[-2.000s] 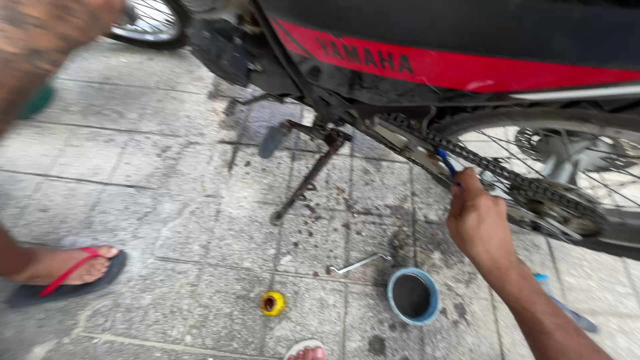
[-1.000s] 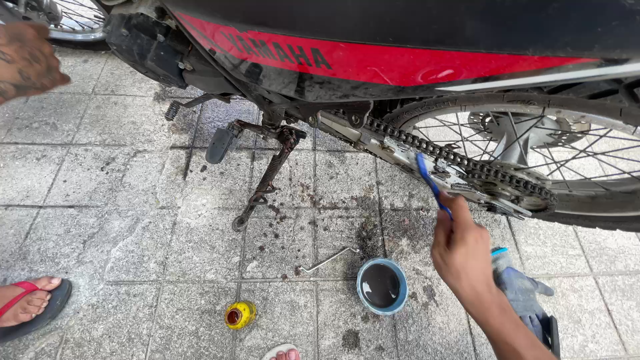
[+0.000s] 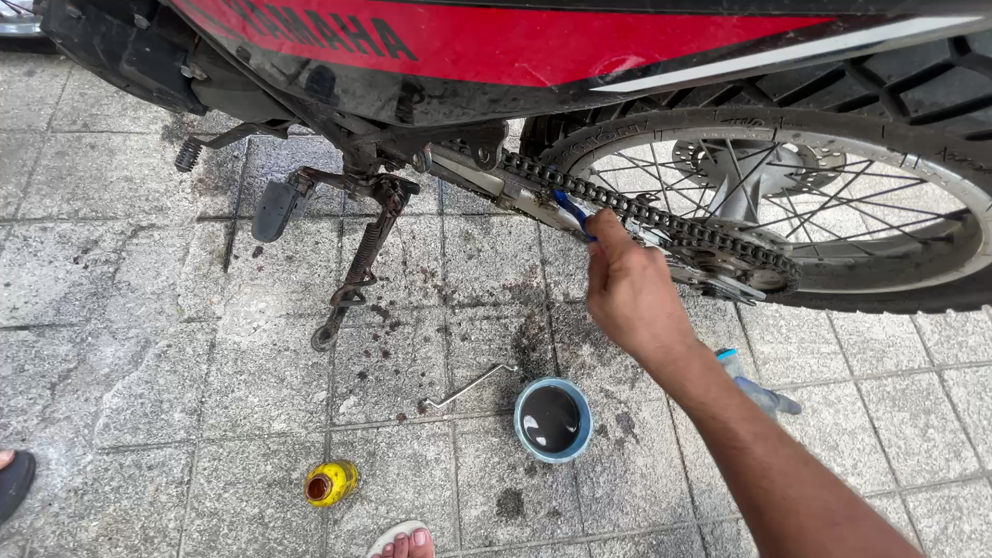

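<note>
My right hand [image 3: 632, 287] is closed around a blue brush [image 3: 572, 211], probably a toothbrush. Its head touches the lower side of the motorcycle's drive chain [image 3: 620, 203], just above the swingarm [image 3: 535, 208]. The chain runs back to the rear sprocket [image 3: 744, 267]. Below my hand, a light blue cup [image 3: 521, 442] holding dark liquid stands on the paving. A metal wrench [image 3: 469, 386] lies to its left, and a small open yellow bottle [image 3: 332, 482] is farther left. My left hand is out of the frame.
The kickstand [image 3: 360, 263] and a footpeg [image 3: 275, 211] extend over stained paving tiles. The spoked rear wheel [image 3: 891, 283] is at the right. A grey-blue glove [image 3: 767, 397] lies partly behind my forearm. One sandaled foot [image 3: 407, 541] shows at the bottom edge, another person's sandal [image 3: 15, 480] at the left.
The other person's tattooed arm has gone out of view at the upper left. My right hand still holds the blue brush at the chain, now nearer the chain. The view has shifted closer.
</note>
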